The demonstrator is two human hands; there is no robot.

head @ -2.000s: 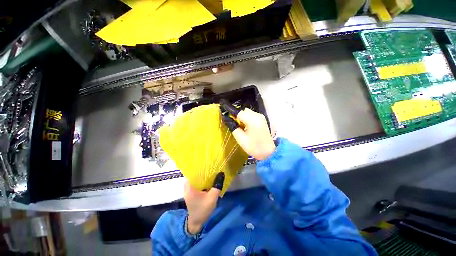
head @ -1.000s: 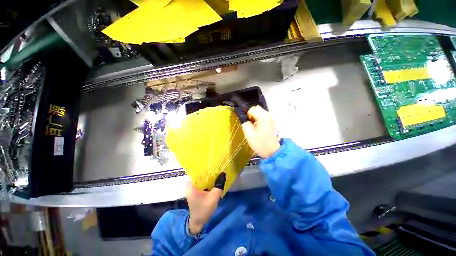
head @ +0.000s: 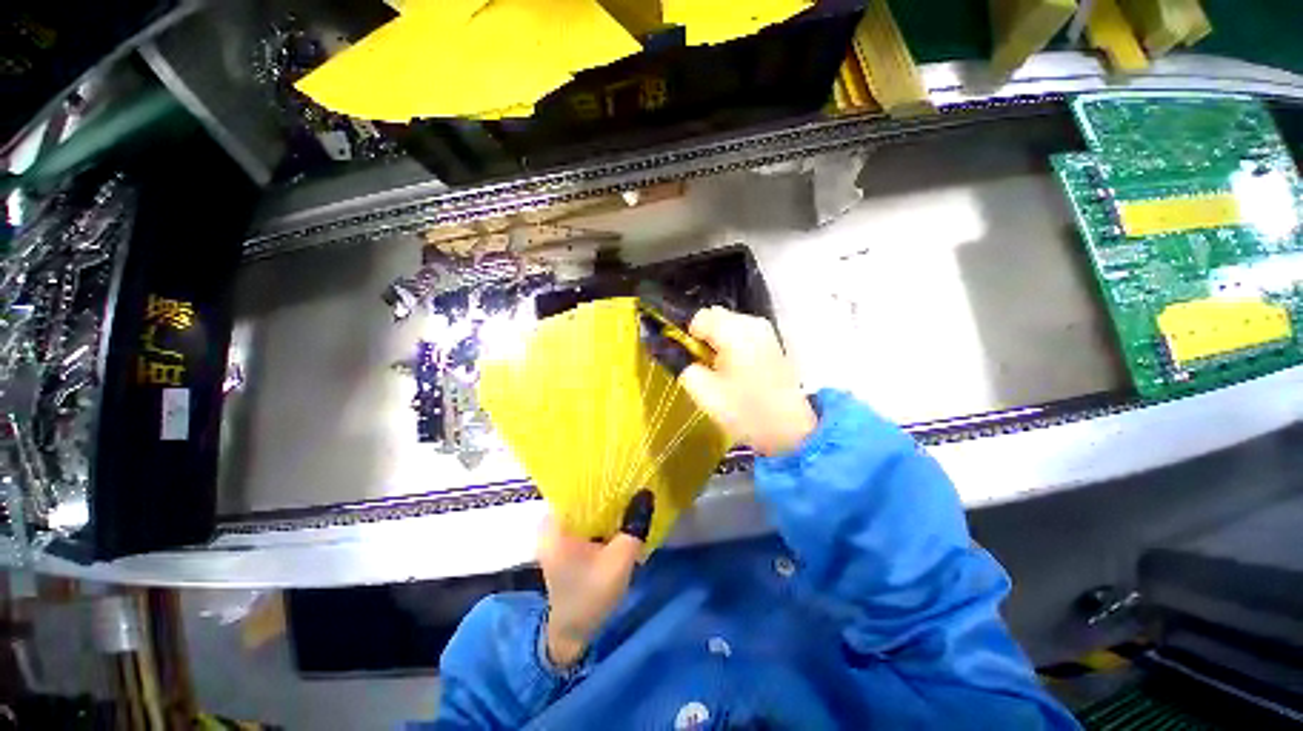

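Observation:
A fan of thin yellow strips (head: pixel 572 400) is spread above the metal surface in front of me. My left hand (head: pixel 589 568) grips its lower end, with a black finger cot on the thumb pressed on the strips. My right hand (head: pixel 743 379) is at the fan's upper right edge, its black-covered fingertips closed around a small black and yellow tool (head: pixel 677 334), mostly hidden by the fingers. A black tray (head: pixel 743 271) lies behind the fan and is partly covered by it and my right hand.
Shiny metal parts (head: pixel 450 357) lie left of the tray. A tall black bin (head: pixel 169 357) of silver parts stands at the left. Green circuit boards (head: pixel 1186 257) are on the right. A black bin (head: pixel 686 93) with loose yellow sheets (head: pixel 472 57) stands behind the conveyor rail (head: pixel 543 193).
My right hand moved up and right, then down again along the fan's edge. The tool shows again between its fingers. The whole view has shifted slightly; the boards appear further right.

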